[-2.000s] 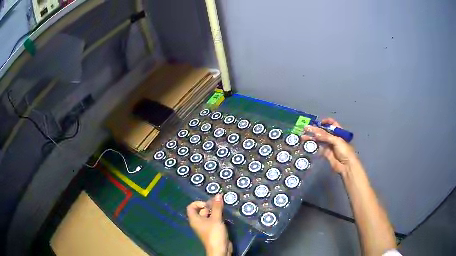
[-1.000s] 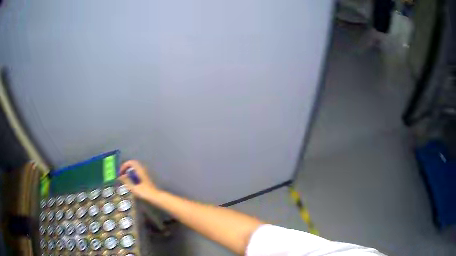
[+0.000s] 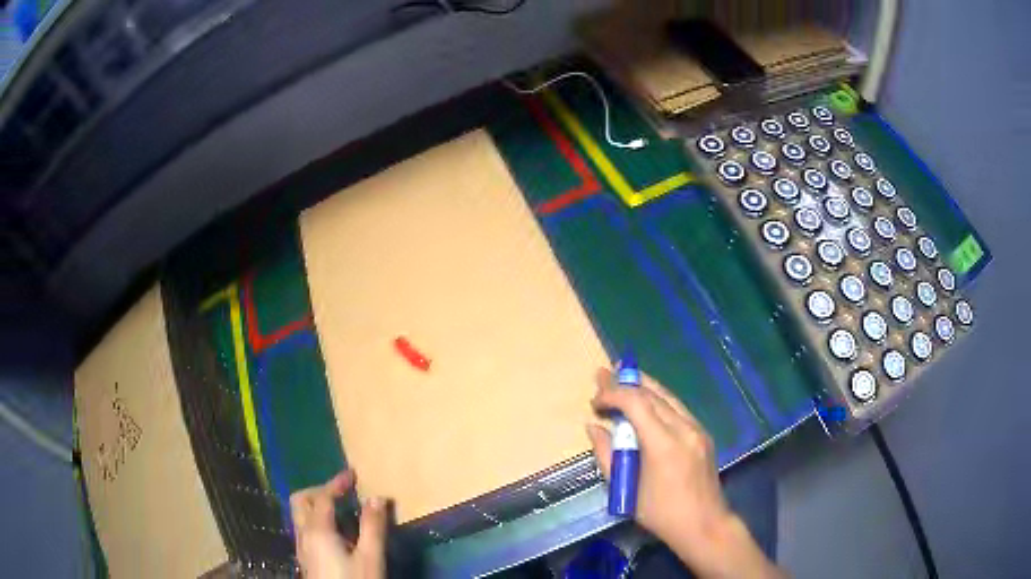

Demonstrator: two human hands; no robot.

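A plain brown cardboard sheet with a short red mark lies over clear plastic tray edges in front of me. My right hand holds a blue marker pen upright in view, its fingertips at the sheet's near right corner. My left hand is at the near left corner, fingers and thumb apart; whether it touches the sheet is hard to tell. What lies under the sheet is hidden. A clear tray of round parts with white rings sits uncovered at the right.
A stack with a cardboard top bearing dark scribbles stands at left. A cardboard pile with a dark flat object lies behind the right tray. A white cable lies at the back of the green mat. Grey partitions surround the bench.
The view has swung from the right side back to the bench. My hands have left the tray of round parts and are now at the cardboard sheet. The pen stays in my right hand.
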